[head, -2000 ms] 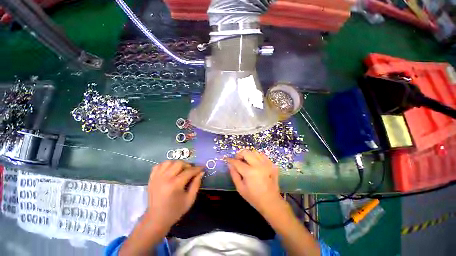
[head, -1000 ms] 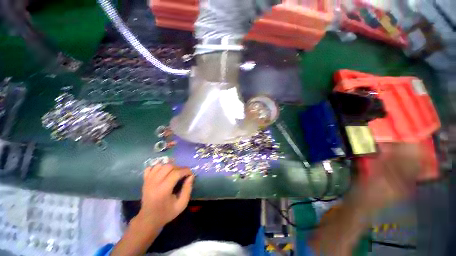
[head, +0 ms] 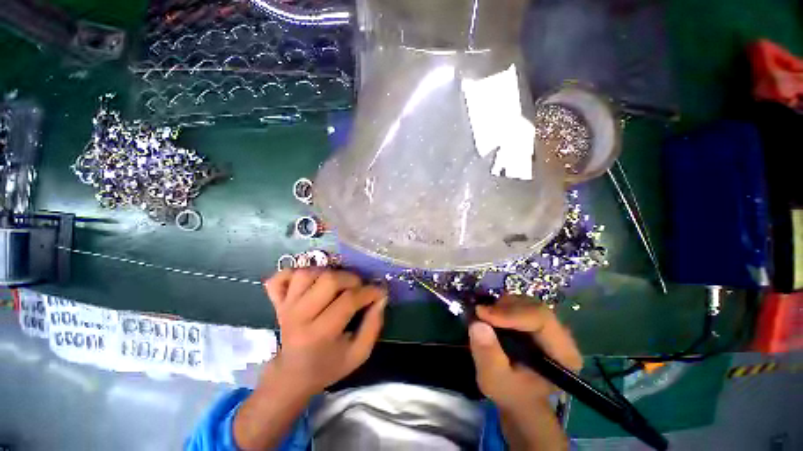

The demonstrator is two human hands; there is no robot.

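Note:
My left hand [head: 324, 324] is at the bench's front edge, thumb and fingers pinched together. Thin solder wire [head: 167, 271] runs taut from the left into this hand; whether a ring is also between the fingertips cannot be told. My right hand [head: 521, 345] grips a black soldering iron [head: 577, 383], cable end toward the lower right. Its thin tip points up-left, just right of my left fingertips. Small loose components [head: 550, 269] lie on the purple-blue mat under the hood. Several rings [head: 305, 227] stand in a short column above my left hand.
The cloudy fume hood [head: 423, 176] hangs low above both hands. Right of it are a round tub [head: 603, 132], metal tweezers [head: 636, 227] and a dark blue box [head: 715, 198]. A ring pile [head: 145, 167] and grey wire feeder [head: 35, 254] are left. A blister tray [head: 246, 84] lies behind.
My right hand went off to the far right, blurred near the iron stand, and is back in front of the hood holding the soldering iron. The view has moved closer to the bench.

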